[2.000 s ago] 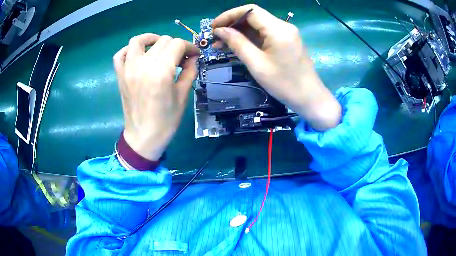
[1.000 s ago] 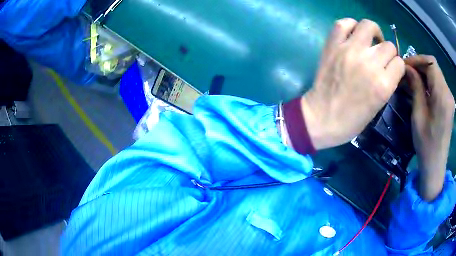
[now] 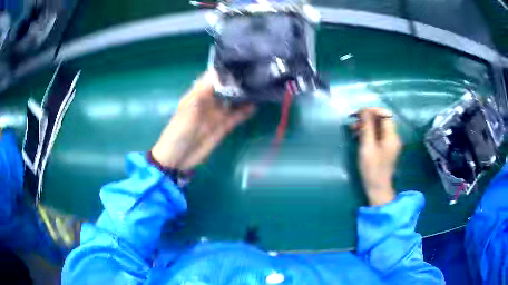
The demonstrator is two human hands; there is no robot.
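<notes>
The device unit, a black core in a white-silver shell, is at the top centre and blurred. My left hand is at its near left corner, fingers partly under or behind the edge, holding it. A red lead hangs from the unit's near side toward me. My right hand is to the right, away from the unit, fingers curled around a small dark thin item that I cannot make out clearly.
A neighbouring unit with a short red lead lies at the right. Black strips with white-edged frames lie at the left. A metal edge runs along the far side. Blue sleeves of other people show at both sides.
The view has swung back from the left. The unit is now farther away, at the top of the view. My right hand has left it, and my left hand has moved from the board to the near corner.
</notes>
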